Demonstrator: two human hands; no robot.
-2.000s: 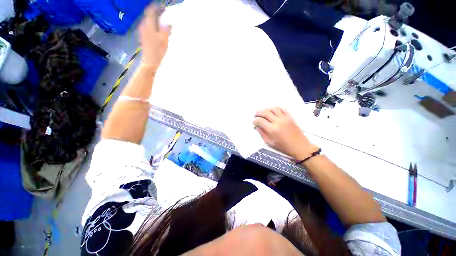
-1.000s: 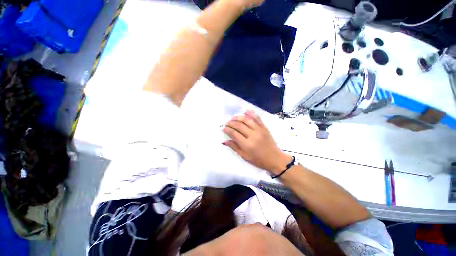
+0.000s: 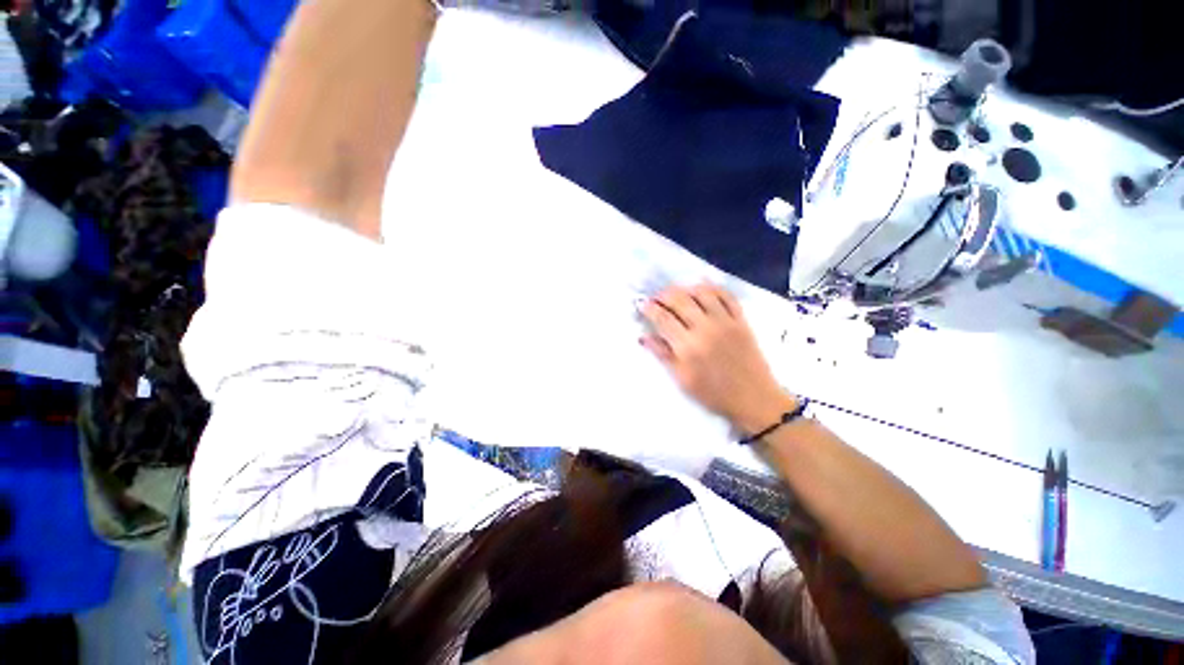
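Note:
A white panel point(image 3: 519, 299) lies over the left part of the table and reaches its front edge; its outline is hard to tell from the white table. A navy panel point(image 3: 688, 169) lies flat behind it, its right end beside the sewing machine head point(image 3: 883, 195). My right hand point(image 3: 708, 348) rests on the white panel left of the needle area, fingers bent; whether it grips the cloth is unclear. My left arm reaches forward past the top edge of the picture, so my left hand is out of view.
Blue and red-pink slim tools point(image 3: 1054, 513) lie on the table at the right, near its front edge point(image 3: 1084, 591). A dark line crosses the tabletop. Camouflage-like garments point(image 3: 156, 260) and blue bins point(image 3: 59, 500) stand on the left.
My left arm has swung from over the white panel to the far left, and its hand has left the picture. More of the navy panel shows. My right hand stays on the white panel.

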